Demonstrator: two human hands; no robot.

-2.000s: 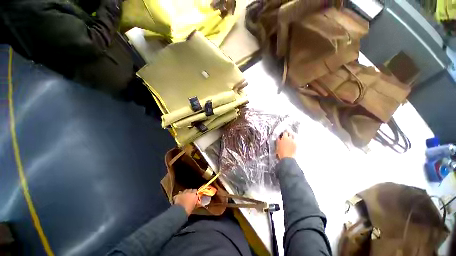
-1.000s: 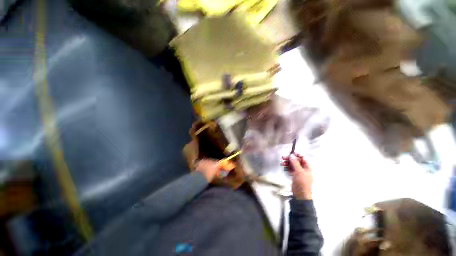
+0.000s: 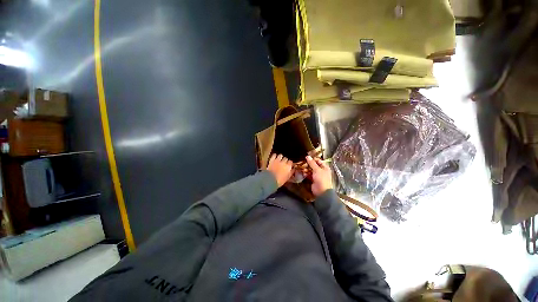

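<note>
The brown handbag body (image 3: 265, 141) is at my lap against the table edge, its mouth open and dark inside. My left hand (image 3: 280, 168) is closed on the near rim of the bag mouth. My right hand (image 3: 318, 175) is beside it, fingertips pinching something small at the same rim; a narrow pale strip shows by the fingers. The fingers hide what exactly is pinched. The brown handle (image 3: 358, 206) loops out to the right over the table edge. The clear plastic bag (image 3: 401, 153) with dark brown contents lies on the table right of my hands.
Yellow-khaki panels (image 3: 377, 35) with black labels are stacked beyond the polybag. Brown bags (image 3: 513, 147) lie at the right, another brown bag (image 3: 486, 286) at the lower right of the white table (image 3: 436, 242). Boxes (image 3: 36, 138) and a shelf stand far left across the grey floor.
My right hand has left the polybag area and come to the bag mouth beside my left hand. The view has turned, so more floor and the boxes show at left. The orange piece no longer shows clearly.
</note>
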